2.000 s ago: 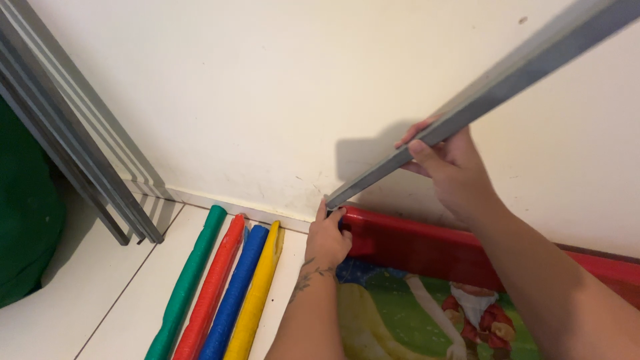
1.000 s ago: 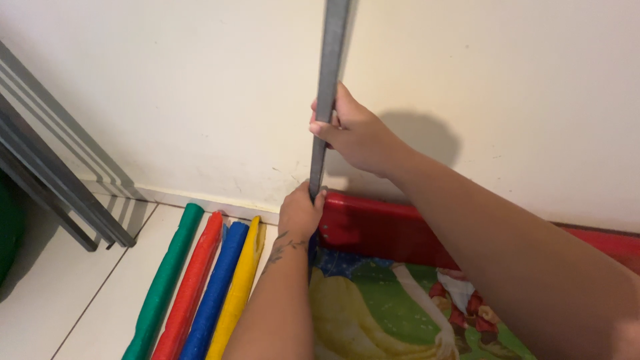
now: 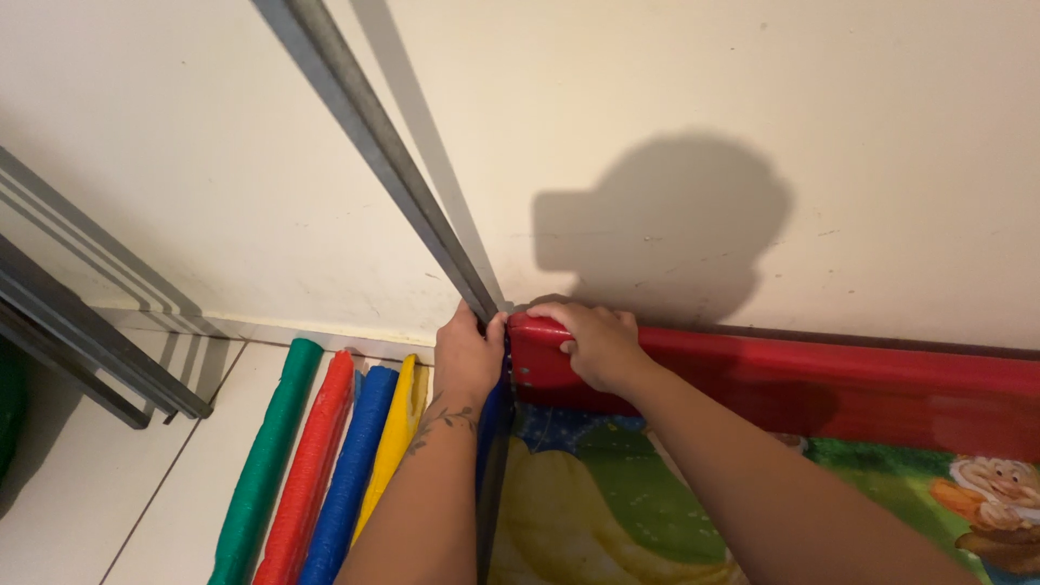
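Observation:
A long grey metal bar (image 3: 390, 158) slants down from the top of the head view to the corner of a padded red panel (image 3: 780, 378). My left hand (image 3: 469, 349) is closed around the bar's lower end, beside that corner. My right hand (image 3: 597, 345) grips the top edge of the red panel near its left end, thumb on the front face. Below the panel lies a printed mat (image 3: 634, 504) with cartoon figures. A dark blue side panel (image 3: 490, 447) runs toward me, partly behind my left forearm.
Green (image 3: 268, 455), red (image 3: 313, 463), blue (image 3: 353, 471) and yellow (image 3: 394, 443) padded tubes lie side by side on the tiled floor. More grey metal bars (image 3: 89, 341) lean at the left. The pale wall (image 3: 731, 97) rises behind the red panel.
My right hand has let go of the metal bar and moved down onto the red panel. The bar's upper part has swung from right to left. My left hand stays at its lower end.

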